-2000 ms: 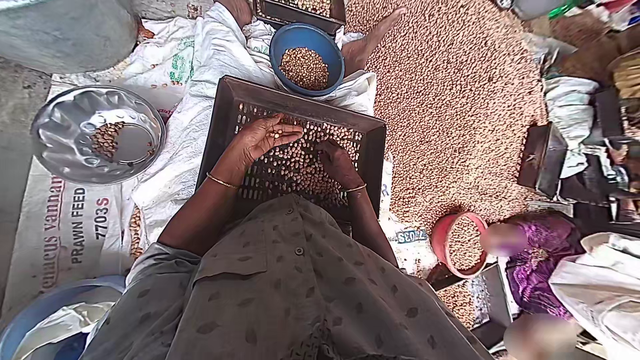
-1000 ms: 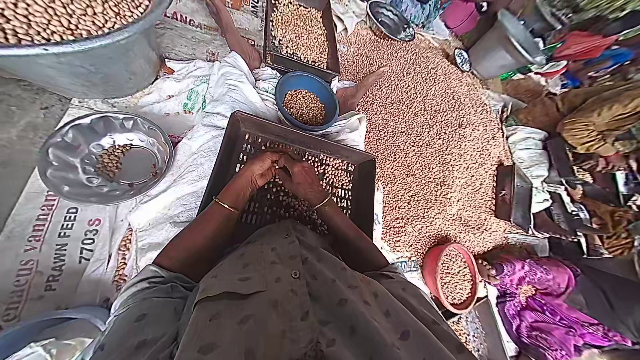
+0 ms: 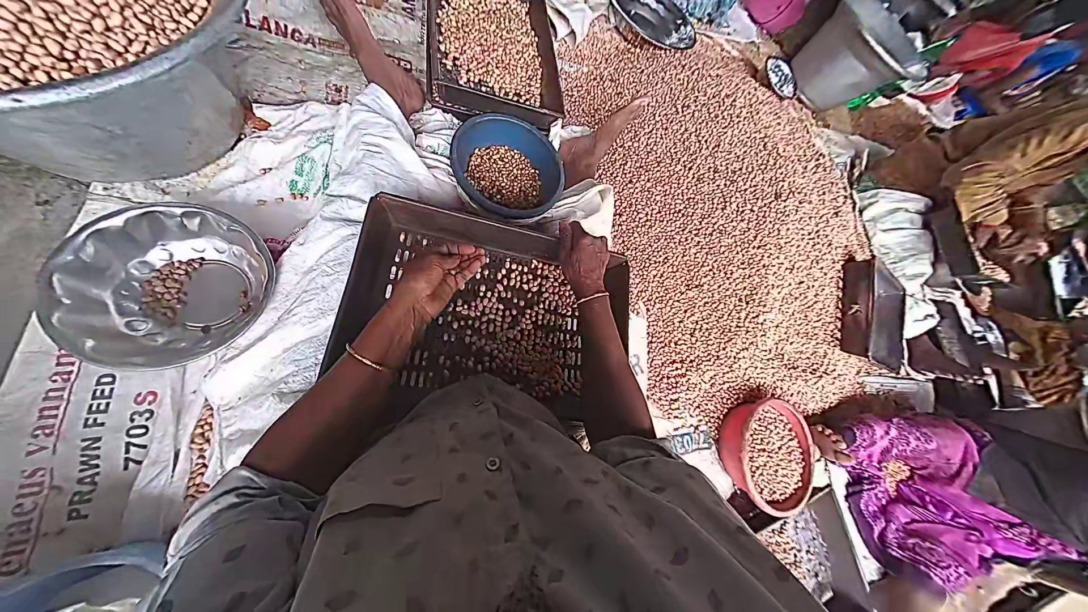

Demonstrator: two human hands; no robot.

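Observation:
A dark slotted tray [image 3: 510,242] lies in front of my body with many small brown nuts [image 3: 518,314] spread over its middle and right part. My left hand [image 3: 438,276] is over the tray's upper left part, palm partly up and fingers bent; whether something small lies in it I cannot tell. At the tray's upper right corner my right hand [image 3: 583,257] is closed on the rim. Just beyond the far rim stands a blue plastic bowl [image 3: 460,161] partly filled with nuts.
To the left, a metal basin [image 3: 68,280] with a few nuts sits on printed sacks [image 3: 102,476]; a large metal tub [image 3: 170,119] of nuts stands behind it. A heap of nuts [image 3: 722,238] spreads at right. Beyond are a red bowl [image 3: 733,442], another tray [image 3: 552,68] and a person in purple cloth [image 3: 909,493].
My hands were together over the tray a second ago. Now they are apart, the right one on the far right rim and the left one over the upper left of the tray.

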